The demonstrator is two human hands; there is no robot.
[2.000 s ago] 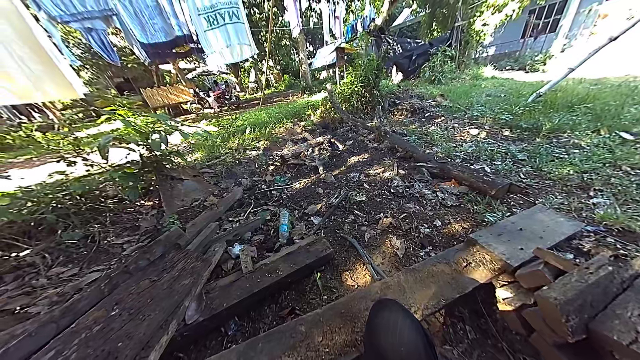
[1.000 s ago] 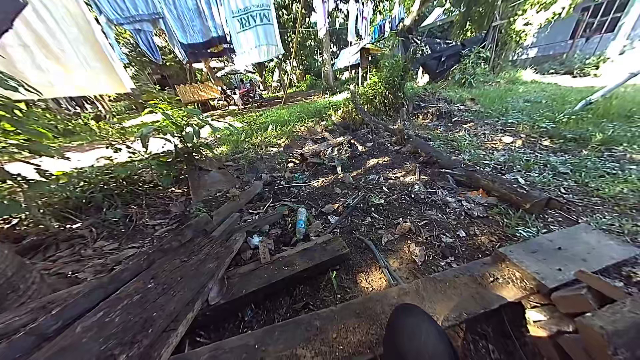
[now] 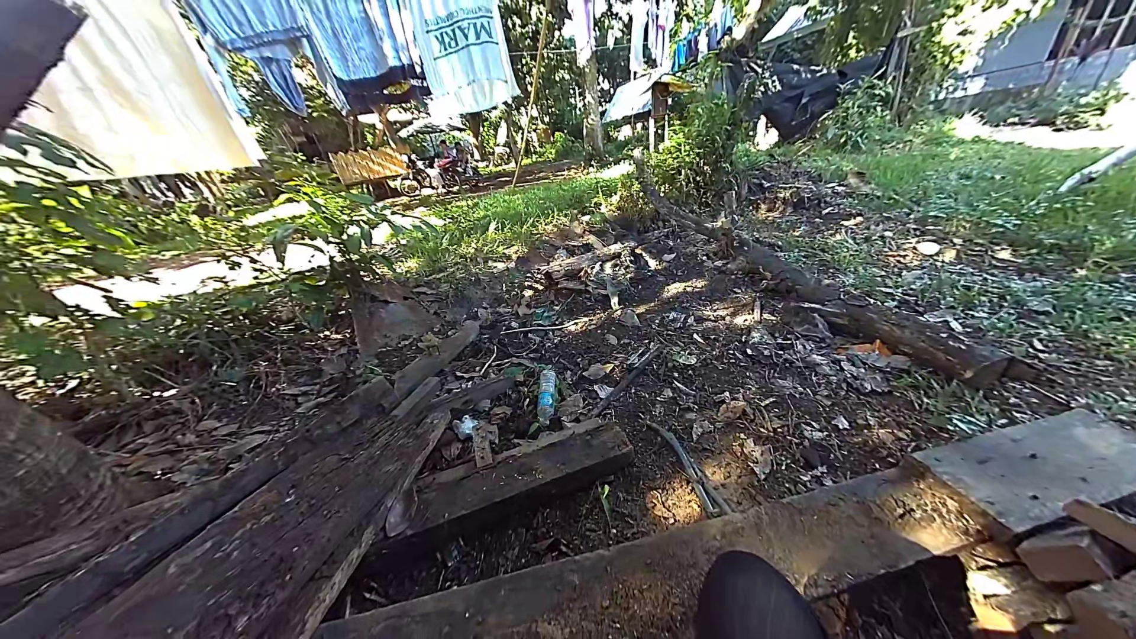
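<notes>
Neither my left hand nor my right hand shows in the head view. At the bottom edge a dark rounded thing, possibly a boot toe or a knee, stands in front of a long wooden beam. Beyond the beam a clear plastic bottle with a blue label rests on the leaf-strewn soil. Just left of it lie a crumpled scrap of plastic and a short wood piece. A squared timber lies in front of them.
Weathered planks cover the lower left beside a tree trunk. A log lies at right. A flat board adjoins wood blocks at lower right. Towels and clothes hang at upper left, with a parked motorcycle behind.
The view has swung slightly left since the oldest frame. Nothing on the ground has plainly moved.
</notes>
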